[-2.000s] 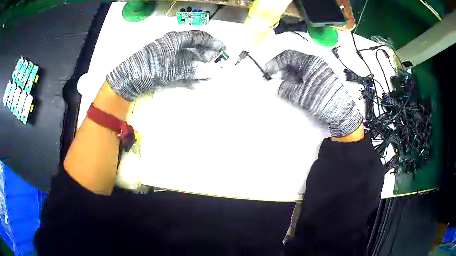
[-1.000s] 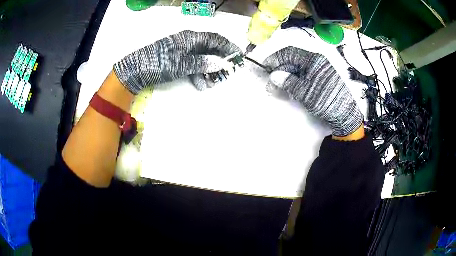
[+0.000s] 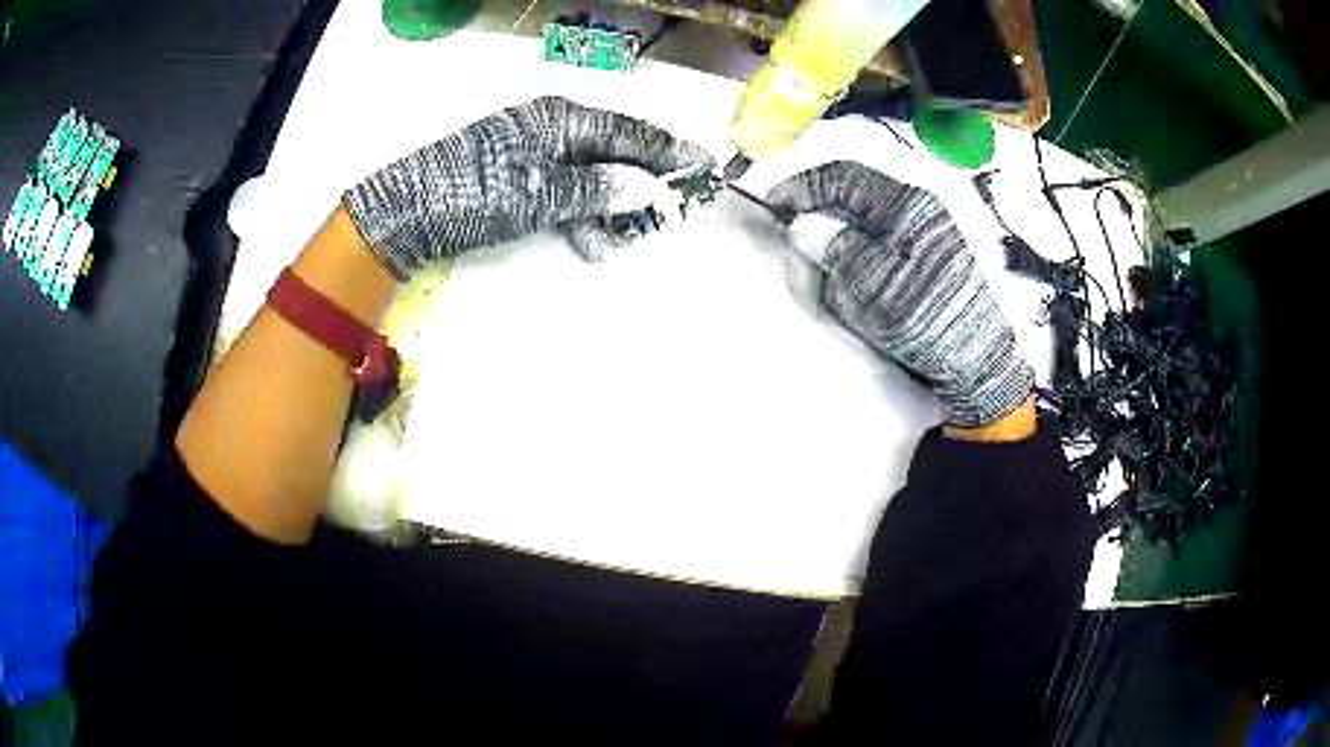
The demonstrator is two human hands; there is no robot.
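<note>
My left hand [image 3: 547,183], in a grey-white marled glove, grips a small green circuit board [image 3: 697,187] between its fingertips. My right hand [image 3: 883,263], in the same kind of glove, pinches a thin black cable [image 3: 757,202] whose end reaches the board's right edge. The dark tip of a yellow-bodied tool [image 3: 795,88] is at the board and cable end; whether it touches them I cannot tell. The fingers hide part of the board and most of the cable.
A black cable pile [image 3: 1167,394] lies at right. Another green board [image 3: 591,47] and two green discs [image 3: 955,136] are along the top. Boards [image 3: 59,212] lie on the black mat at left. A dark rectangular object [image 3: 966,56] is at upper right, beside a pale arm [image 3: 1254,175].
Since the oldest frame, my hands have come closer together, and the board and cable end now meet at the tool tip. Since one second ago, the hands have barely moved; the view has shifted slightly.
</note>
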